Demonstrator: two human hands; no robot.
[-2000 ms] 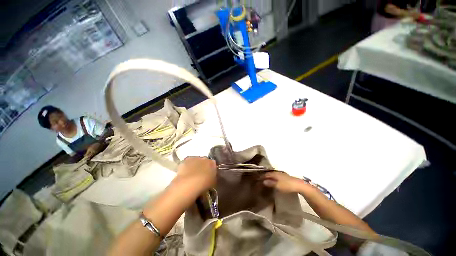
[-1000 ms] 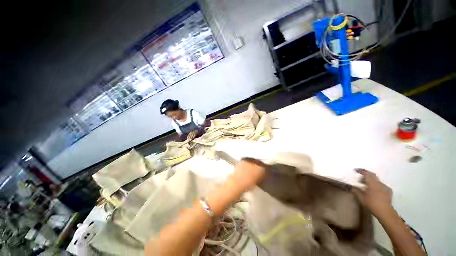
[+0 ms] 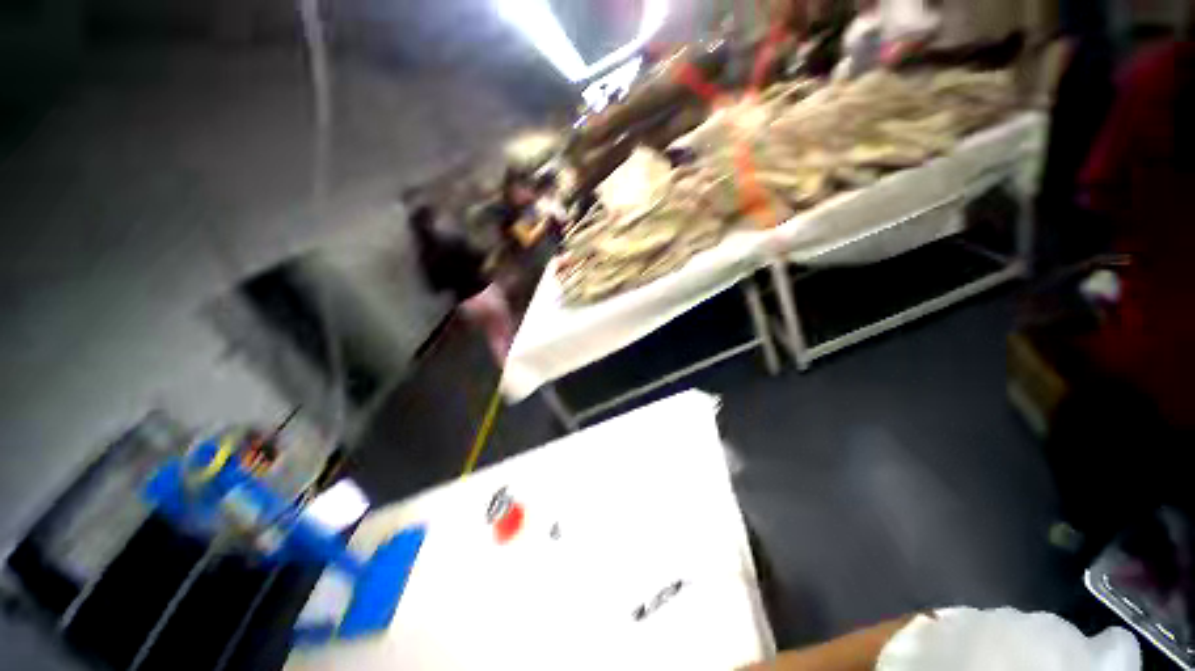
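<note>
The view is blurred and tilted. The white-covered table (image 3: 577, 577) lies nearest in front of me. A small red-based pot (image 3: 507, 522) stands on it, with a small dark oval piece (image 3: 554, 531) beside it. A thin dark tool (image 3: 658, 600) lies nearer to me. At the bottom edge a bare forearm, likely my right one, shows with a white sleeve (image 3: 1009, 645); its hand is cut off by the edge. My left hand and the bag are not in view.
A blue stand (image 3: 380, 583) is at the table's left end, by a dark rack (image 3: 144, 577). Beyond the grey floor (image 3: 878, 459), another table (image 3: 668, 312) bears beige piles (image 3: 839, 144). People stand at the back, and a person in red (image 3: 1153, 197) is at the right.
The view has swung to the right, and the stand and pot have shifted left in the picture. The bag, both hands and the seated person have left the view.
</note>
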